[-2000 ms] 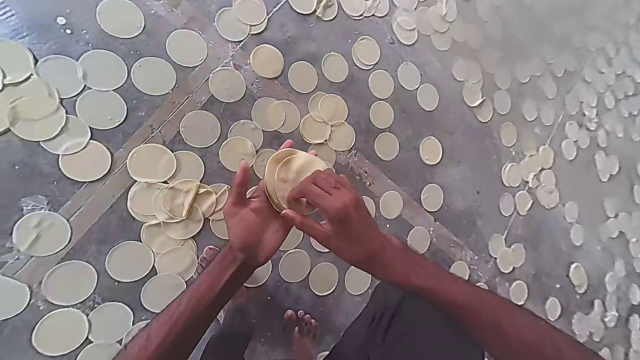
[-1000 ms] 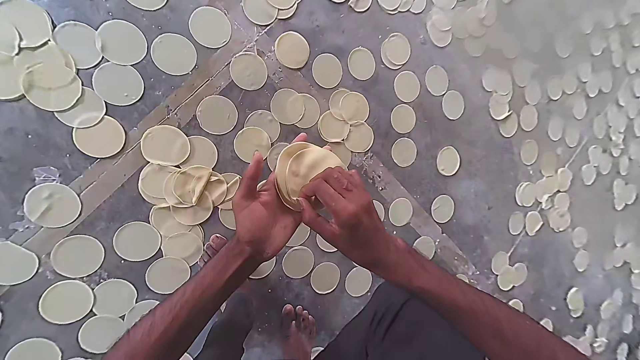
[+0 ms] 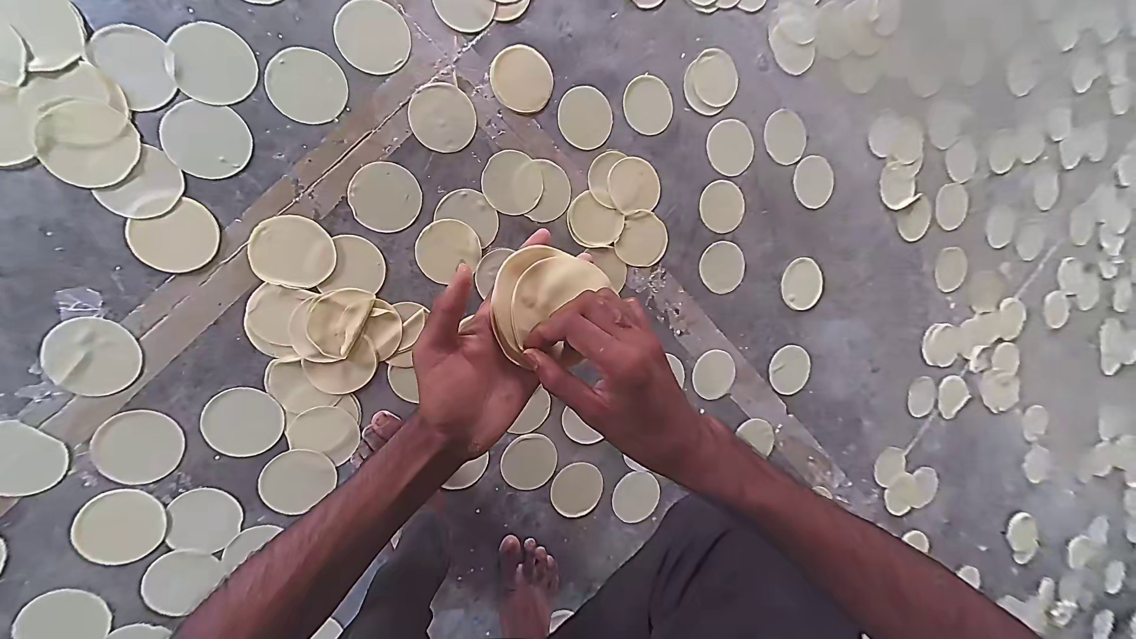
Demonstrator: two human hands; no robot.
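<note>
A small stack of thin round dough discs (image 3: 541, 293) rests against the palm and fingers of my left hand (image 3: 470, 373), whose thumb stands up clear of the discs. My right hand (image 3: 612, 364) pinches the lower right edge of the top disc between thumb and fingertips. The discs in the stack are slightly fanned, with the rear ones showing at the left. Just left of my hands, a loose heap of overlapping discs (image 3: 337, 324) lies on the floor, one of them folded. My left fingers behind the stack are mostly hidden.
Many pale discs, single and overlapping, lie spread over the grey concrete floor (image 3: 621, 53), large at the left and smaller toward the right. Lighter strips (image 3: 275, 204) cross the floor. My bare foot (image 3: 528, 586) stands among discs below my hands; part of the other shows at the left.
Both hands stay together at the stack. My right fingers have shifted over the discs to their lower right edge. The view has moved slightly.
</note>
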